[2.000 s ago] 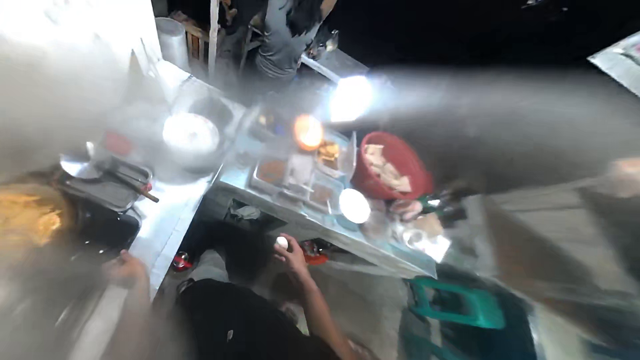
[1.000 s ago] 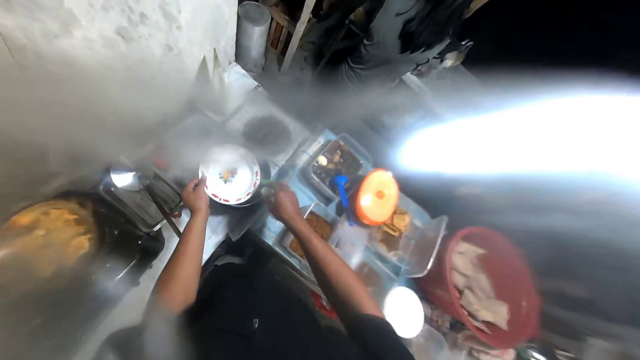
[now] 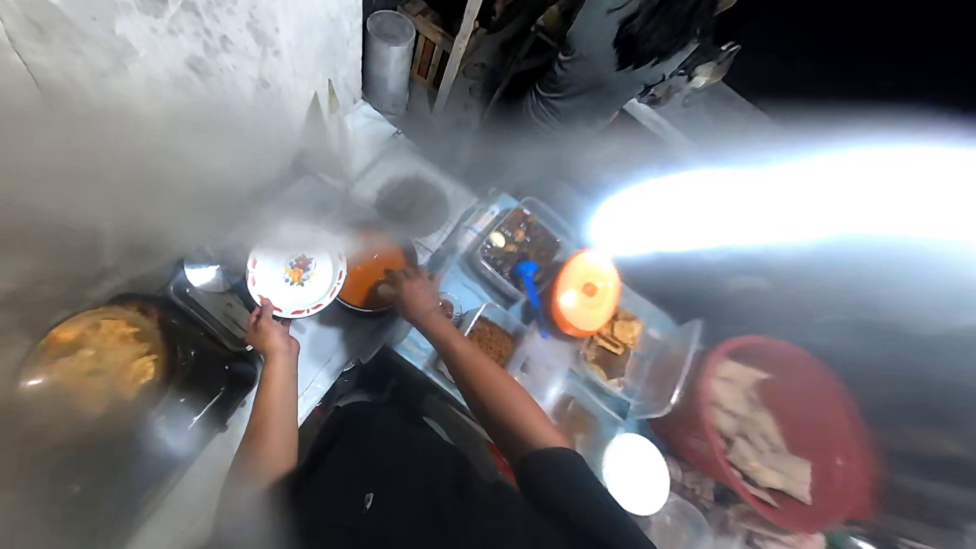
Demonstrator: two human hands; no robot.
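Observation:
My left hand [image 3: 270, 332] grips the near rim of a white plate [image 3: 296, 272] with a floral centre and a red-patterned rim, tilted up and lifted off. My right hand [image 3: 414, 296] is at the right edge of a pot of orange liquid [image 3: 372, 273], its fingers over the pot; it seems to touch something pale there, too blurred to name. Left of the plate, a wide pan of yellowish food [image 3: 107, 354] sits on a black stove [image 3: 210, 381]. Right of my right hand are a clear tub of brown crumbly food [image 3: 490, 340] and a small glass [image 3: 450, 305].
Farther right stand a tub of dark food [image 3: 522, 244], a blue spoon [image 3: 530, 286], an orange lid [image 3: 586, 293], a tub of fried pieces [image 3: 614, 339] and a red basket [image 3: 831, 435]. A person [image 3: 587, 69] is beyond the counter. Haze and glare blur parts.
The plate, held near both hands a second ago, is now held left of the pot by my left hand alone. The orange liquid has come into sight. My right hand is over the pot.

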